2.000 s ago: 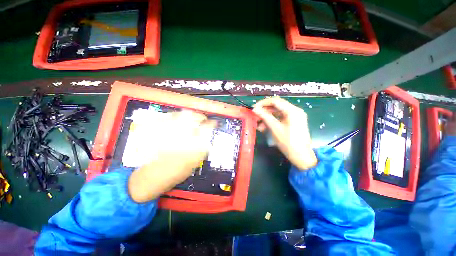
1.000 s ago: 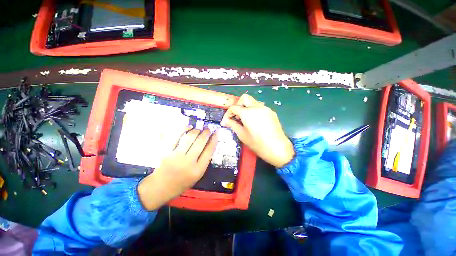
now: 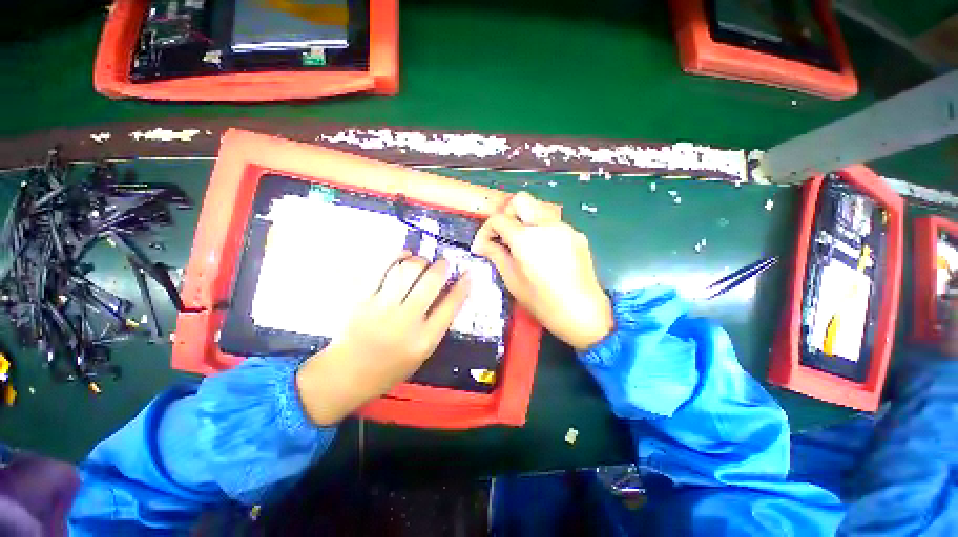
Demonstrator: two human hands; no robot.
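An open tablet (image 3: 425,369) lies in a red foam tray (image 3: 206,252) on the green bench, with a bright white battery (image 3: 315,262) on its left part. My left hand (image 3: 383,330) rests over the middle of the tablet, fingertips at the board beside the battery. My right hand (image 3: 546,267) is at the tray's upper right, thumb and finger pinched on the end of a black flex cable (image 3: 433,233). The cable runs left across the board's upper edge. The fingertips hide its right end.
A pile of black cables (image 3: 79,262) lies at the left. Tweezers (image 3: 744,277) lie right of the tray. Another trayed tablet (image 3: 840,283) stands at the right near a blue sleeve (image 3: 903,451). Two trays, left (image 3: 247,86) and right (image 3: 772,76), sit behind the rail (image 3: 420,152).
Both hands have come together over the board, and the black cable has moved from the tray's upper right corner onto the board. The upper trays have shifted right in view.
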